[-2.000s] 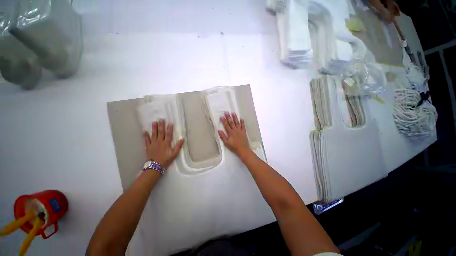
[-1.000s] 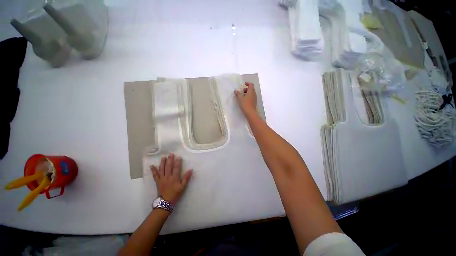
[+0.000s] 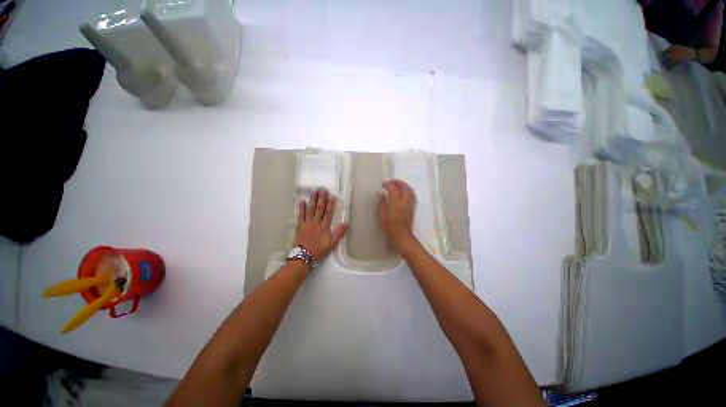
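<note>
The fanned stack of white vest-shaped panels lies on the grey-beige backing board, straps pointing away from me. My left hand lies flat with fingers spread on the left strap. My right hand is on the inner edge of the right strap, fingers bent and close together; its fingertips touch the edge, and I cannot tell whether they pinch it. Stepped edges show along the straps and the U-shaped cutout. The red glue pot stands at left with two yellow-orange handles leaning out.
A second panel stack lies at right. Wrapped white pieces and clear plastic are at far right. Two pale grey blocks stand at far left. Black fabric lies at the left edge. A person's hand shows at upper right.
My left hand has moved from the panel body up to the left strap. My right hand has moved from the right strap's outer edge to its inner edge. The view has shifted left.
</note>
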